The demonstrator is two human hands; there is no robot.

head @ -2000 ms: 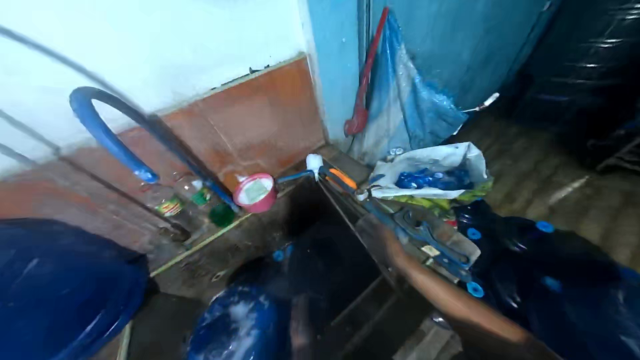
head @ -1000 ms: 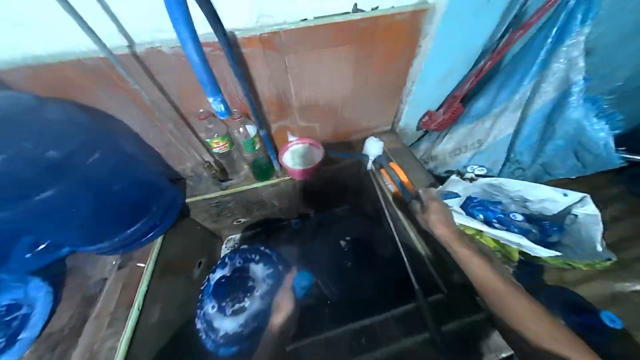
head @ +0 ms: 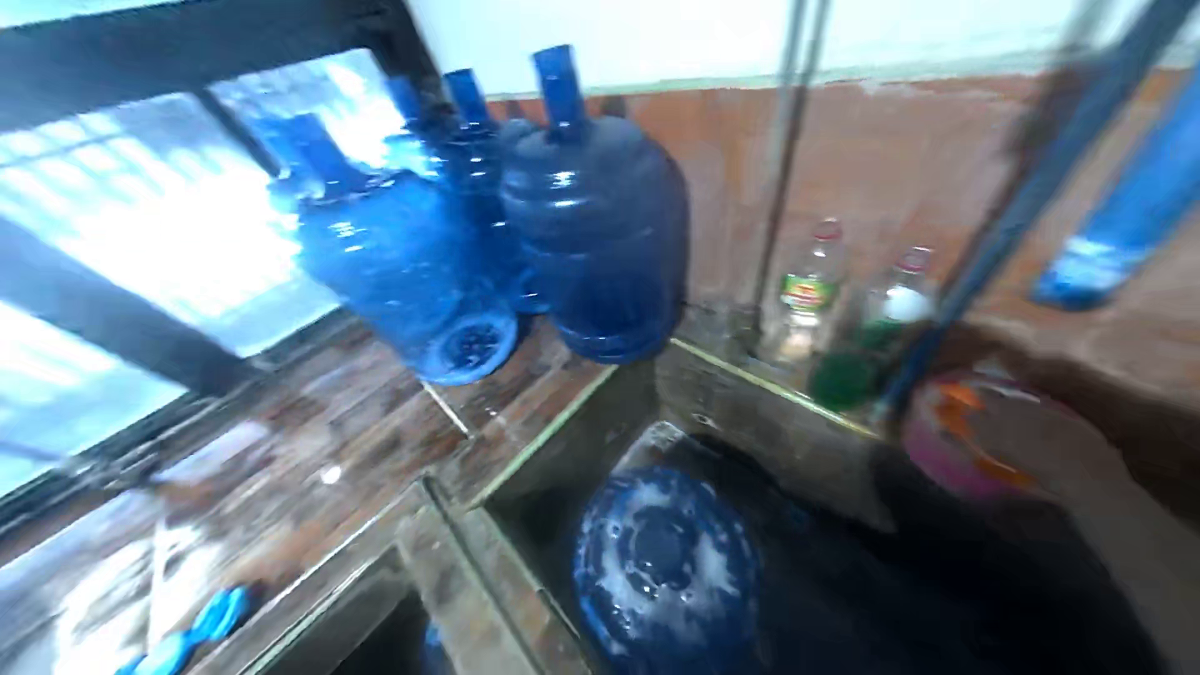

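Observation:
A blue water jug (head: 666, 562) lies in the dark basin (head: 778, 403) with its sudsy ribbed base facing up. My left hand does not show. At the right, my blurred right hand (head: 1055, 431) is over the pink tub (head: 947, 450), its forearm coming in from the lower right. A curved orange piece (head: 975, 422), apparently part of a handled tool, shows at the hand; blur hides the fingers and the grip.
Several large blue water jugs (head: 600, 234) stand on the ledge behind. Two plastic bottles (head: 806, 291) are by the tiled wall, near a slanting dark pipe (head: 1022, 216) and a blue pipe (head: 1125, 206). A concrete divider (head: 478, 581) borders a second basin. Blue plastic pieces (head: 197, 623) lie lower left.
The view has swung left. My right hand has moved from the basin's right edge to the pink tub. My left hand, at the sudsy jug a second ago, no longer shows.

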